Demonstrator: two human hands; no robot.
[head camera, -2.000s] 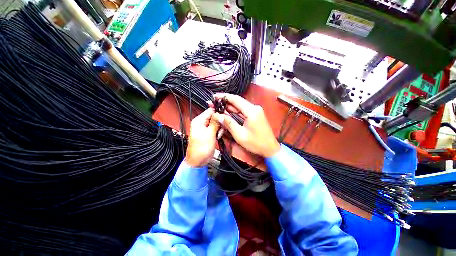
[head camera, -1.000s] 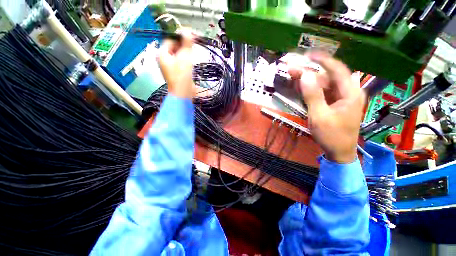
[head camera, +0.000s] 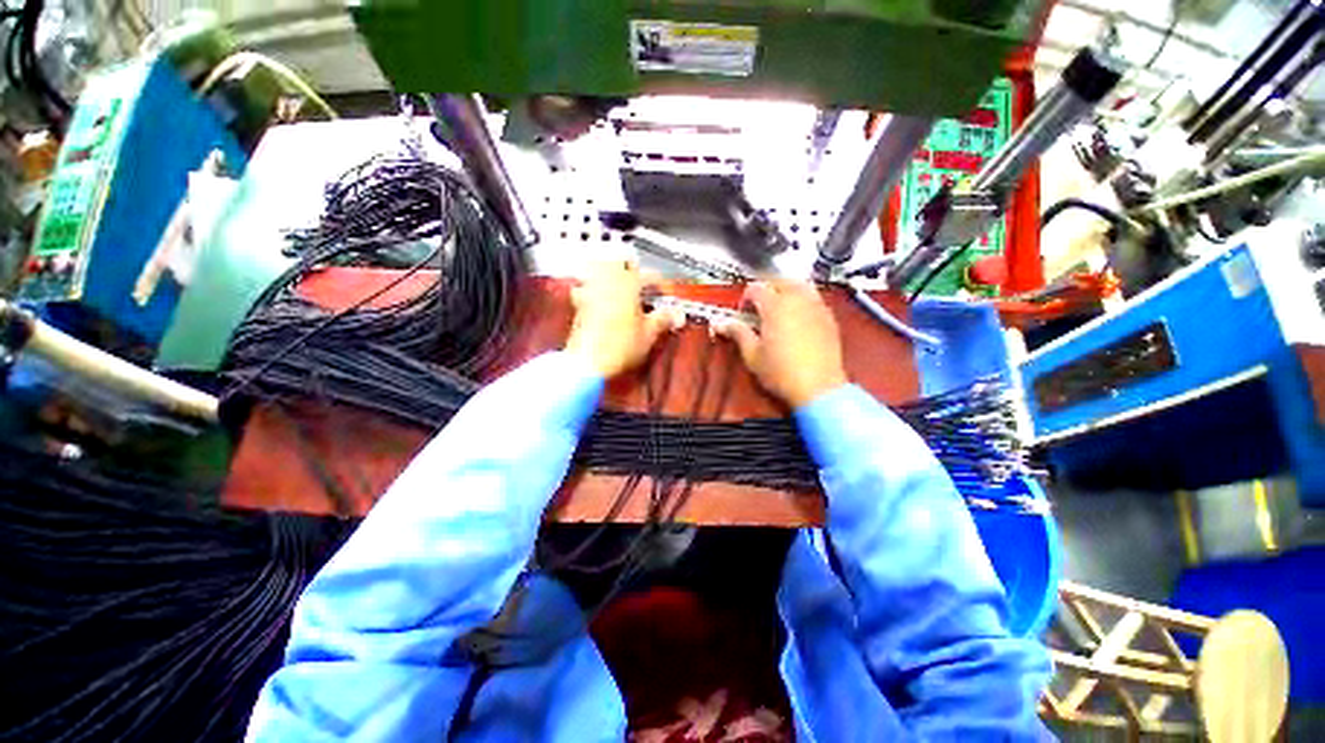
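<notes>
A narrow silver loading bar (head camera: 703, 309) lies across the far part of the reddish-brown board, with a few black cables hanging from it towards me. My left hand (head camera: 622, 322) grips its left end and my right hand (head camera: 786, 343) grips its right end. The fingers cover both ends of the bar. A long bundle of black cables (head camera: 683, 449) runs across the board (head camera: 727, 502) under my forearms. Its silvery cable ends (head camera: 991, 436) stick out at the right over a blue tub (head camera: 1026, 559).
The green upper platen (head camera: 552, 44) hangs above the grey mould block (head camera: 683, 189) on the perforated machine table (head camera: 570, 218), between shiny guide posts (head camera: 487, 167). Coiled cables (head camera: 451, 261) lie at left. A blue bin (head camera: 962, 343) and wooden stool (head camera: 1240, 679) stand at right.
My hands have come together at the silver bar; two seconds ago they were handling small dark parts at the left. The view has turned right, and the coiled cables remain on the board.
</notes>
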